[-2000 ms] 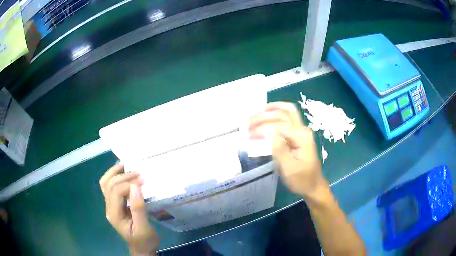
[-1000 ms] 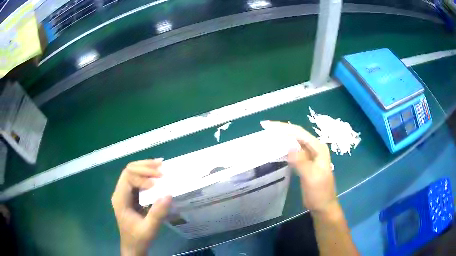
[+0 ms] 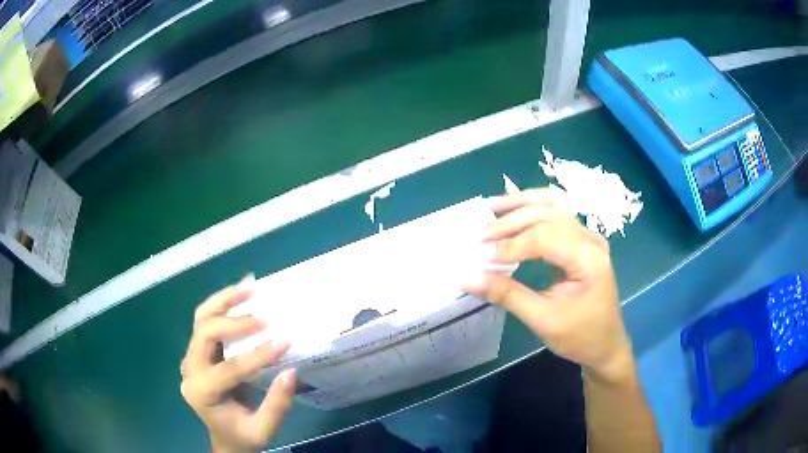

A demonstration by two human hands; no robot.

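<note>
A white retail carton (image 3: 416, 356) stands on the green work surface in front of me, printed side toward me. Its white top flap (image 3: 381, 274) lies over the top, with a dark half-round thumb notch at the near edge. My left hand (image 3: 235, 367) holds the carton's left end, fingers on top and thumb at the near side. My right hand (image 3: 558, 283) is at the right end, fingertips on the flap and thumb near the front edge. The contents are hidden.
White scraps (image 3: 595, 193) lie heaped right of the carton; a few strays (image 3: 379, 200) lie behind it. A blue digital scale (image 3: 682, 115) stands at the right. A white rail and upright (image 3: 564, 53) run behind. Neighbouring cartons (image 3: 40, 212) are at far left, a blue stool (image 3: 749, 354) lower right.
The flap, raised two seconds ago, is now down over the carton's top. The thumb notch shows at the near edge. Stray scraps behind the carton are now uncovered.
</note>
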